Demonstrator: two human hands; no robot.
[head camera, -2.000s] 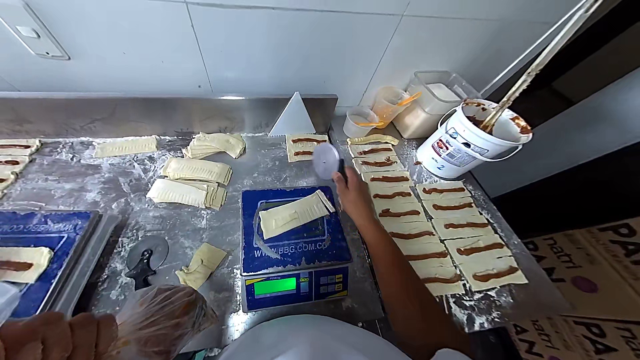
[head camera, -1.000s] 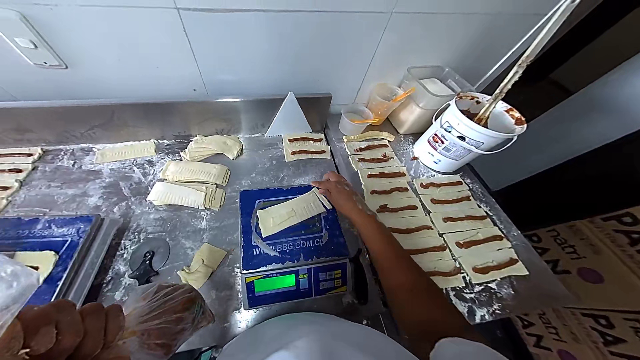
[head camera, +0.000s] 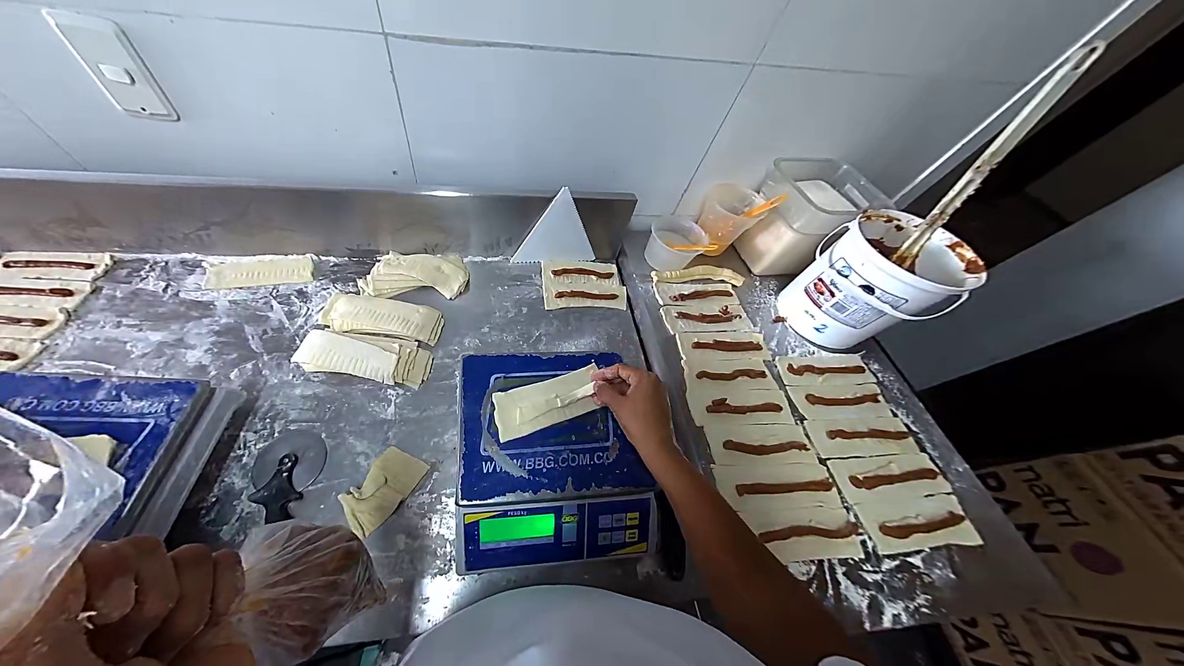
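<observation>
In the lower left, my left hand (head camera: 153, 592) grips a clear plastic bag (head camera: 310, 578) with brown filling. My right hand (head camera: 634, 402) pinches the right end of a pale dough strip (head camera: 541, 404) lying at a slant on the blue plate of a digital scale (head camera: 555, 476). Beside the scale's right edge a dark handle (head camera: 675, 536) is partly hidden by my forearm. A wheel cutter (head camera: 289, 467) and a folded dough piece (head camera: 384, 490) lie left of the scale. Stacked dough strips (head camera: 384, 319) are farther back. Dough pieces with brown filling lines (head camera: 763, 449) stand in two columns at right.
A white bucket (head camera: 856, 287) with a smeared spatula (head camera: 999, 143) leans at the back right, near plastic cups (head camera: 678, 242) and a clear tub (head camera: 786, 236). A white toothed triangle (head camera: 560, 231) rests against the metal backsplash. Another blue scale (head camera: 176, 407) is at left, partly behind plastic.
My right hand held a wheel cutter above the scale's far right corner two seconds ago. Now the cutter has left that hand, and its fingers are on the dough strip.
</observation>
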